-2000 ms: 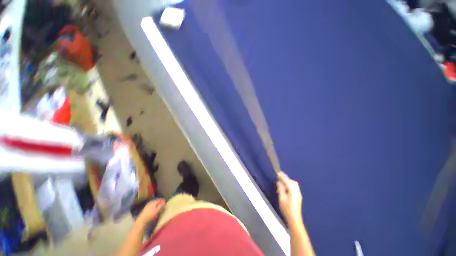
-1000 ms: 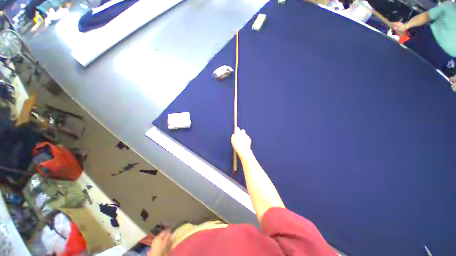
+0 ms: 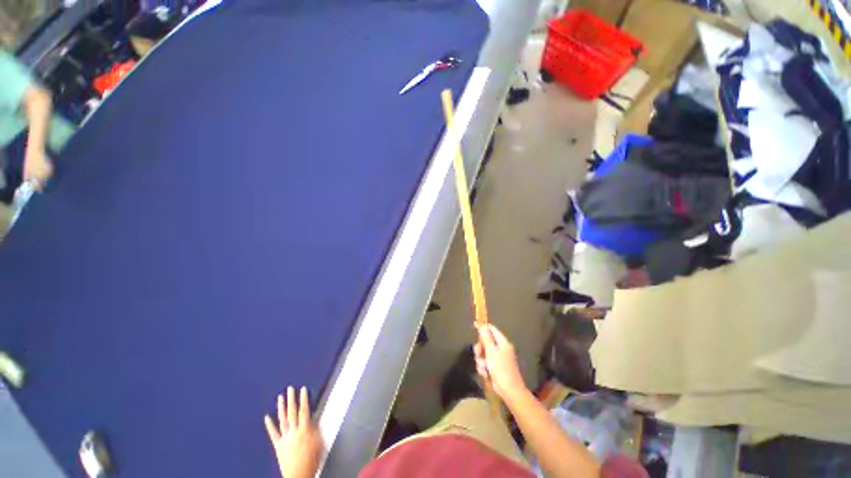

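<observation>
Dark navy fabric (image 3: 243, 205) lies flat over the table. My left hand (image 3: 297, 434) rests palm down with fingers spread at the fabric's near edge, low in the picture, holding nothing. My right hand (image 3: 496, 359) is closed around a long thin wooden stick (image 3: 469, 233), off the table's edge. The stick points away from me, and its far tip overlaps the white strip and fabric edge in view. Fabric shears (image 3: 431, 71) with long silver blades lie on the far part of the fabric.
White underlay strip (image 3: 411, 233) runs along the grey table edge (image 3: 397, 345). Weights (image 3: 94, 455) sit at the lower left. A person's hand (image 3: 37, 168) is across the table. A red basket (image 3: 590, 54) and dark scraps are on the floor; tan card sheets (image 3: 718, 327) lie at the right.
The view has swung toward the other end of the table. The stick has moved from over the fabric to beyond the table's near edge. My left hand now rests on the fabric.
</observation>
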